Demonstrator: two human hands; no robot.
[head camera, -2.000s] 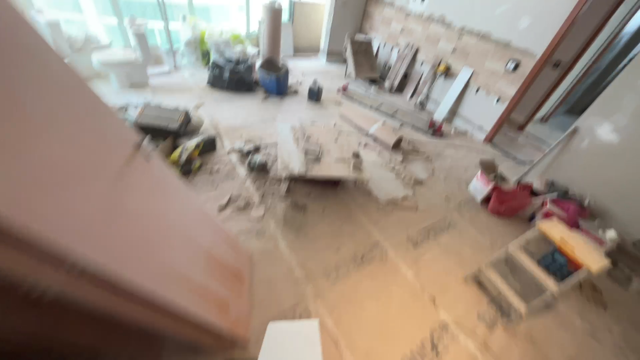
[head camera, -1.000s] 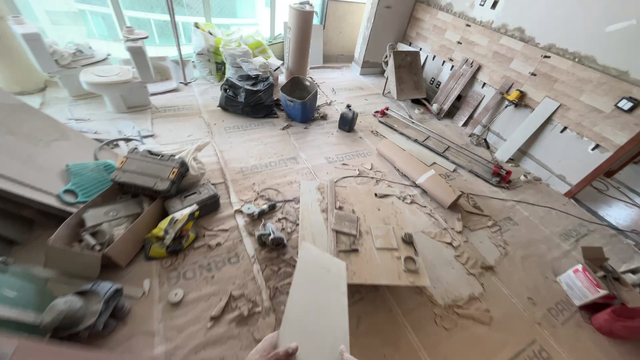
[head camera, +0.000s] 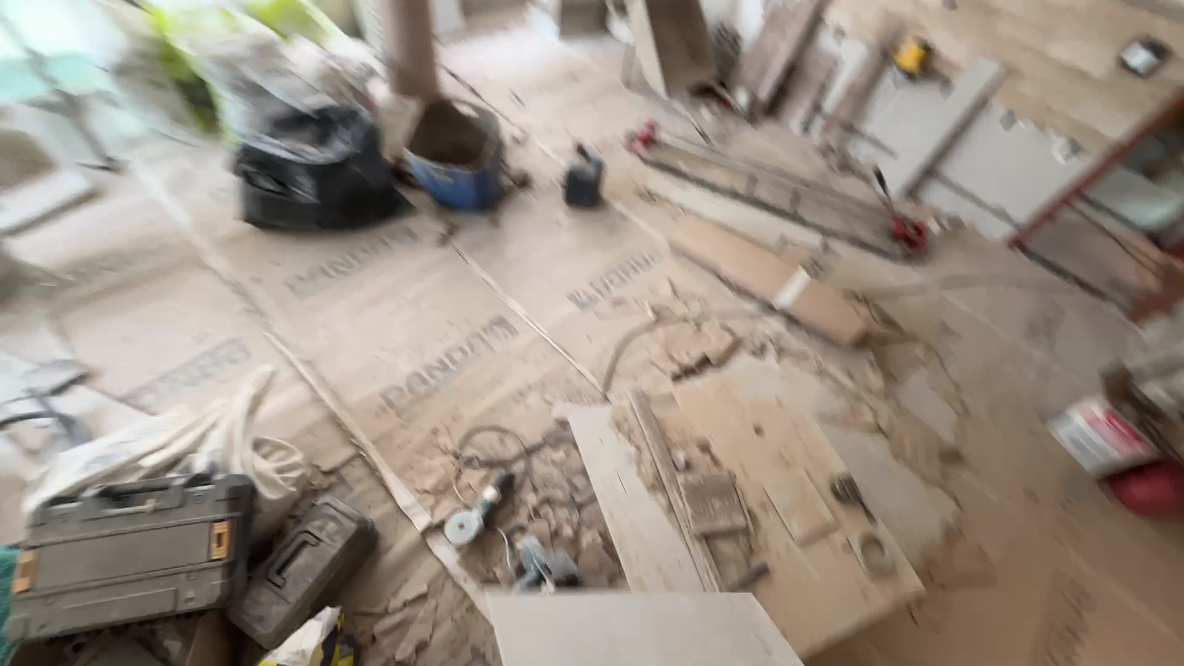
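A pale flat panel, perhaps a tile (head camera: 638, 629), reaches into the bottom centre of the head view. Neither of my hands shows in the frame of now. Just beyond the panel, a dusty wooden board (head camera: 832, 583) lies on the covered floor with small offcuts and a roll of tape (head camera: 871, 553) on it. A long pale strip (head camera: 634, 499) lies along its left side. Left of the strip, an angle grinder (head camera: 478, 511) and a second power tool (head camera: 546, 564) rest among broken scraps. The picture is blurred.
Grey tool cases (head camera: 134, 555) stand at lower left. Farther off are a black bag (head camera: 314, 176), a blue bucket (head camera: 458, 162) and a dark canister (head camera: 584, 180). A long tile cutter (head camera: 777, 190) and a cardboard piece (head camera: 768, 277) lie at right; a cable crosses the floor.
The view has moved closer to the board and tools. Fingers held the pale panel's lower edge one second ago; now they are out of view, and the panel shows at the bottom edge.
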